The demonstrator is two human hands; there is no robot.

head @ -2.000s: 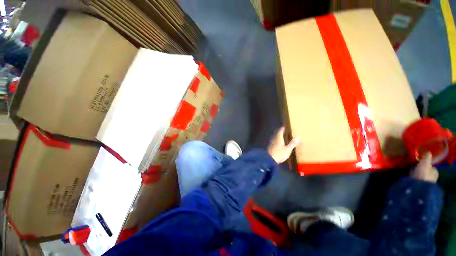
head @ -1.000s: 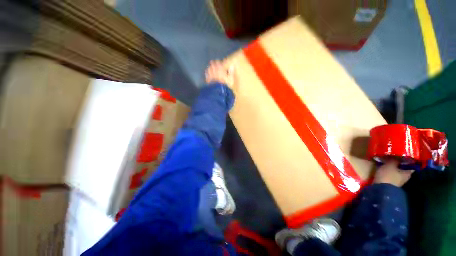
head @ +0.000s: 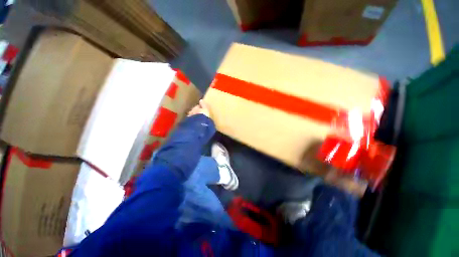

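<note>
A closed brown carton [head: 277, 90] lies in front of me, turned at an angle, with a red tape strip along its top and glossy red tape at its right end. My left hand [head: 200, 109] rests on its left corner, partly hidden by my sleeve. My right hand [head: 345, 181] is blurred at the near right corner and holds the tape dispenser [head: 370, 163] with its red roll, close to the carton's edge.
A stack of white liner sheets [head: 126, 110] lies on a taped carton [head: 168, 113] at the left. Flattened cartons [head: 121, 22] stand upper left. More cartons [head: 339, 22] stand behind. A green crate [head: 433, 145] is at the right. A red stool [head: 254, 218] is below.
The carton has been swung round so its tape strip now runs more sideways. My left hand first moved to its far left corner, then came nearer me. The dispenser has moved left and nearer.
</note>
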